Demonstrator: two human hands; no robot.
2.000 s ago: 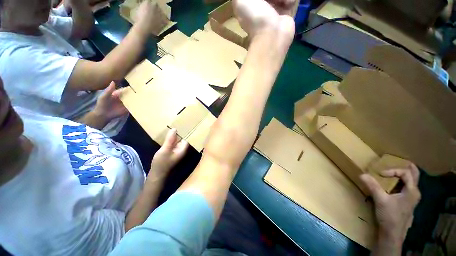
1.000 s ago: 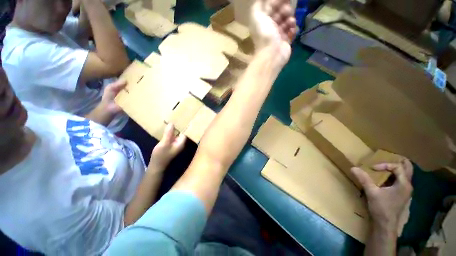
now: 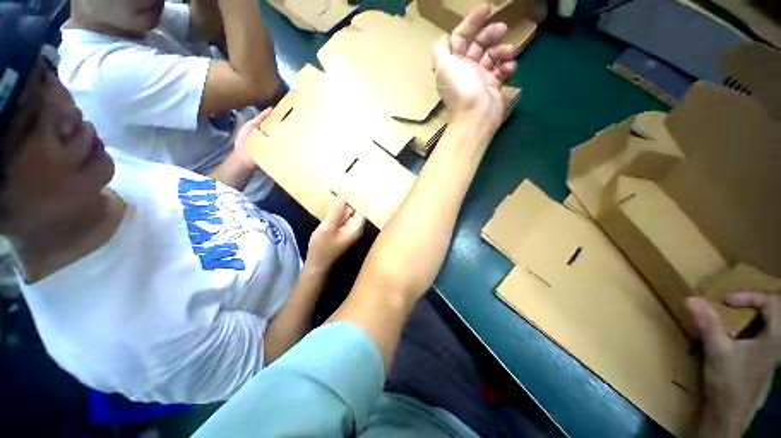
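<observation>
A partly folded box (image 3: pixel 664 227) stands at the right, its lid panel (image 3: pixel 728 154) raised behind the tray. It rests on flat die-cut blanks (image 3: pixel 591 299) with a dark slot near the left end. My right hand (image 3: pixel 736 355) grips the box's near right corner, thumb on the front wall and fingers over the end. My left hand (image 3: pixel 473 73) is raised at top centre, palm up with fingers spread and slightly curled, holding nothing. My left forearm crosses the middle of the picture.
At left, a person in a white shirt (image 3: pixel 171 291) holds a large flat blank (image 3: pixel 300 145). Another person (image 3: pixel 146 94) sits beyond. An open box (image 3: pixel 514 26) and stacked blanks (image 3: pixel 428 137) lie behind my left hand. A grey case (image 3: pixel 676 51) is at upper right.
The view has turned left, so the box and blanks appear further right. My left hand has opened more with its palm showing. My right hand keeps its grip on the box corner.
</observation>
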